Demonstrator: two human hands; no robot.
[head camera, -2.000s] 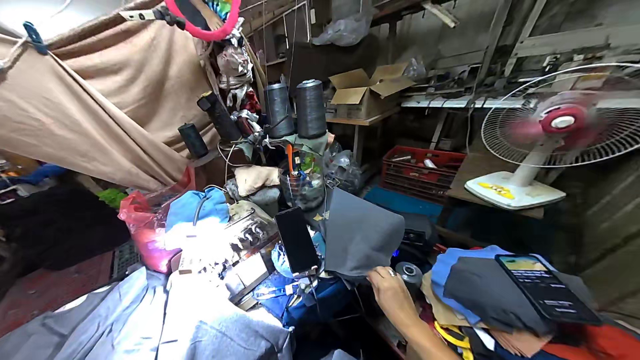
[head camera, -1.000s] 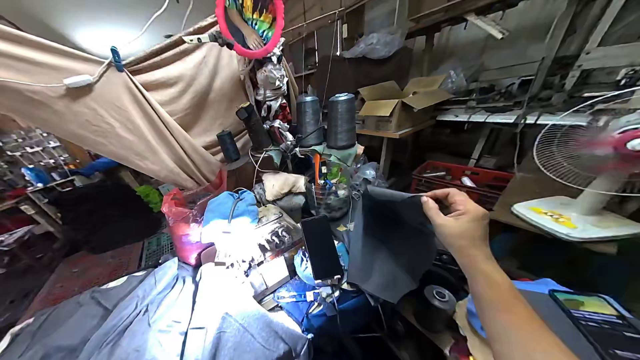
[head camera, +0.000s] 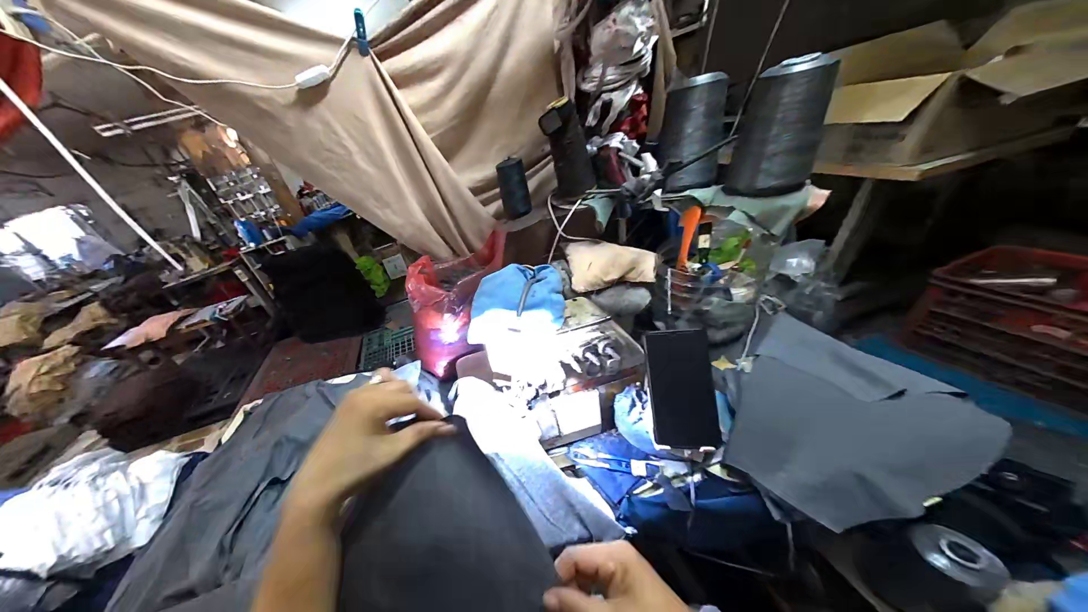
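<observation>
A dark grey fabric piece (head camera: 442, 527) hangs between my two hands at the bottom middle. My left hand (head camera: 370, 438) pinches its upper corner between thumb and fingers. Low in the view, my right hand (head camera: 608, 578) grips the right edge of it. Another grey fabric piece (head camera: 867, 425) lies over the right side of the work area. Between the two pieces, a black smartphone (head camera: 682, 389) stands propped nearly upright. Beside it, a bright lamp glare falls on the sewing machine (head camera: 586, 357) and hides part of it.
Large dark thread cones (head camera: 782, 127) stand behind. A red plastic bag (head camera: 446, 314) sits left of a blue cloth (head camera: 518, 297). Grey garments (head camera: 246, 476) are heaped at left. At right are a red crate (head camera: 1011, 314), a cardboard box (head camera: 901, 119) and a black thread spool (head camera: 935, 557).
The view has swung left and closer. My right hand has let go of the grey piece now lying at right. My left hand has come into view, and both hands hold a darker piece.
</observation>
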